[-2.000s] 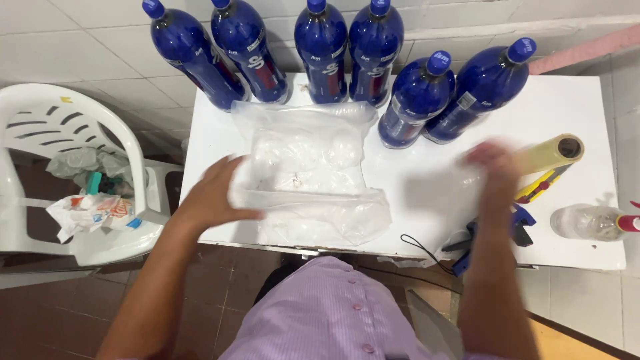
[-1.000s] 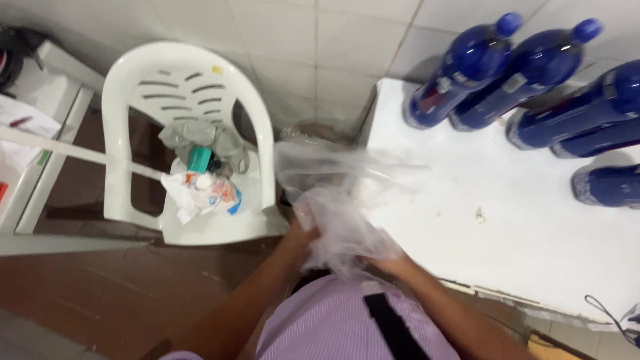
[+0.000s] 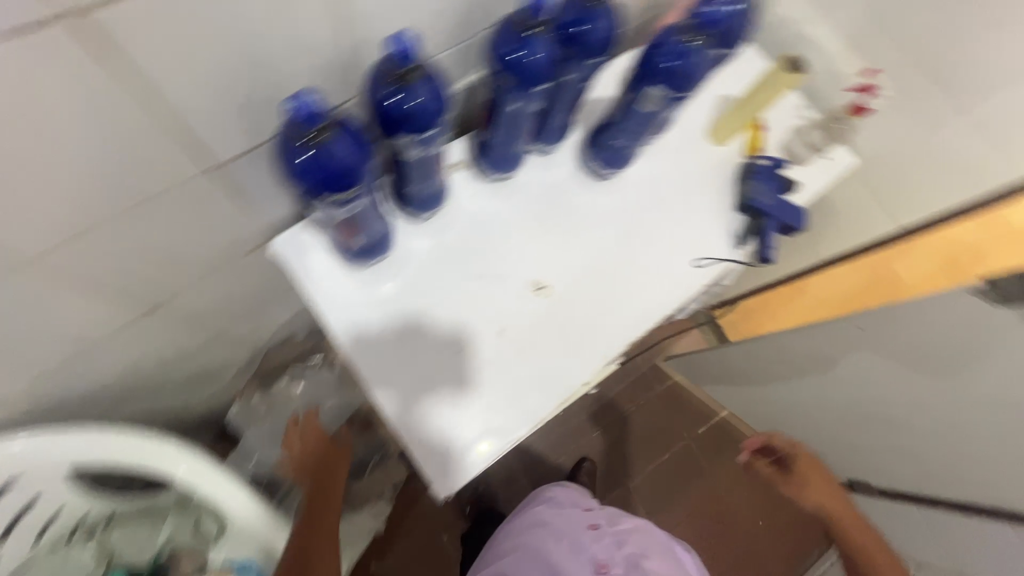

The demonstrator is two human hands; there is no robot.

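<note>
My left hand (image 3: 316, 452) is low between the white chair and the table's left edge, at a clear plastic bag (image 3: 296, 408); blur hides whether its fingers grip the film. My right hand (image 3: 788, 472) hangs over the floor at the lower right, fingers loosely curled and apart, nothing seen in it. Several blue-capped bottles (image 3: 408, 120) stand along the back of the white table (image 3: 512, 320). At the table's right end lie a pale yellow roll (image 3: 756, 100), a dark blue tool (image 3: 772, 200) with a thin black cord, and a clear bottle with a red top (image 3: 824, 136).
A white plastic chair (image 3: 152, 456) with bags on its seat stands at the lower left. Tiled wall rises behind the table. At the right are a grey panel (image 3: 864, 384) and an orange-yellow strip (image 3: 864, 272). Brown floor tiles (image 3: 680, 480) show below.
The clear plastic that lay on the table two seconds ago was at both hands near my body one second ago. My hands have since moved apart. The view has swung and tilted.
</note>
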